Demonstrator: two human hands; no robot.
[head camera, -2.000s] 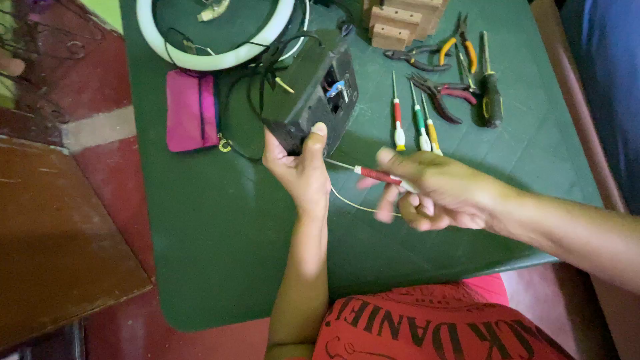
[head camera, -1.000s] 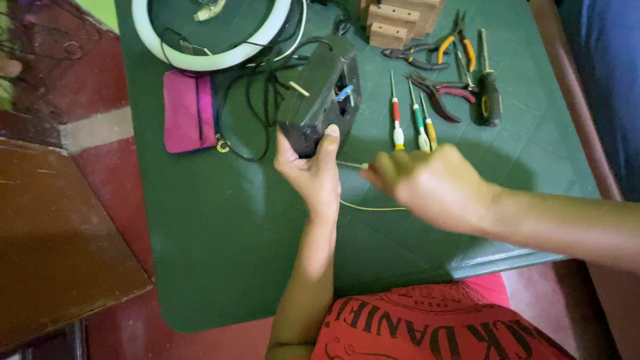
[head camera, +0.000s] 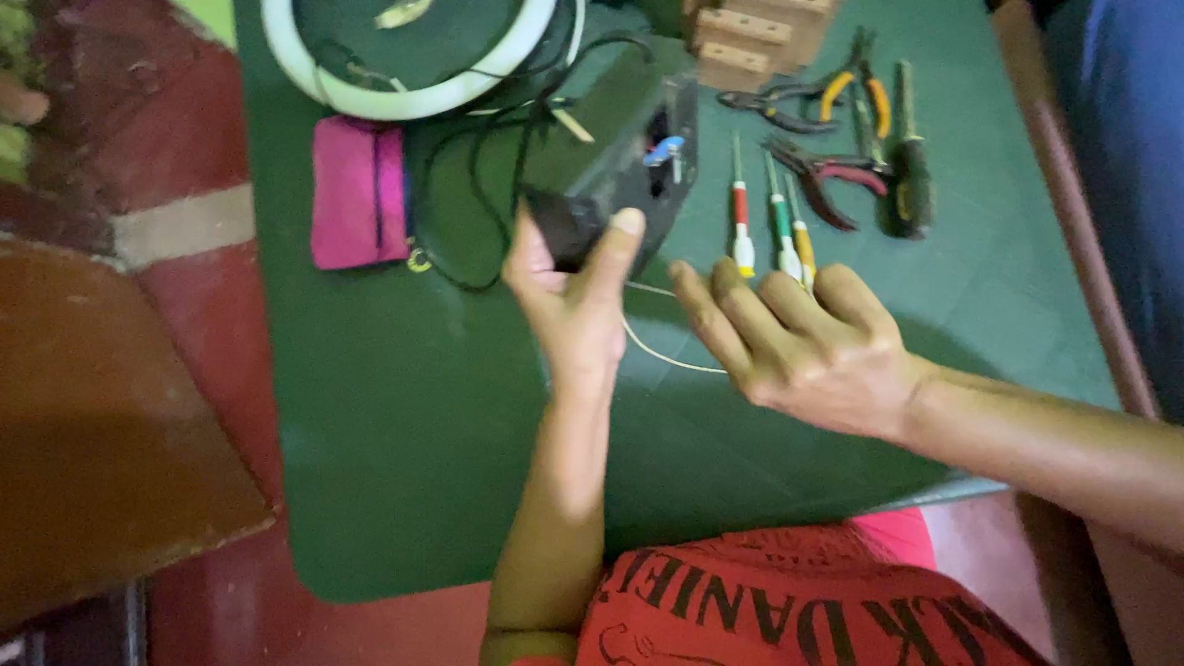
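Observation:
My left hand (head camera: 587, 291) grips the lower end of a black box-shaped device (head camera: 615, 148), its thumb on the near side. A blue piece (head camera: 664, 150) shows in an opening on the device's right face, and a black cable runs behind it. To the right of the device is my right hand (head camera: 795, 347), back up with fingers curled. A thin metal shaft (head camera: 652, 289) shows between the device's lower corner and my right fingertips; the screwdriver's handle is hidden by the hand. A thin pale wire (head camera: 671, 359) loops beneath both hands.
Small screwdrivers with red (head camera: 740, 208), green (head camera: 782, 222) and yellow (head camera: 803, 245) handles lie beyond my right hand. Pliers (head camera: 823, 180) and a larger screwdriver (head camera: 911, 180) lie farther right. A white ring light (head camera: 407, 102), pink pouch (head camera: 356, 194) and wooden blocks (head camera: 749, 42) are on the green table (head camera: 416, 444).
My right hand has turned from showing the red screwdriver handle to back up, covering it. The left hand still holds the device.

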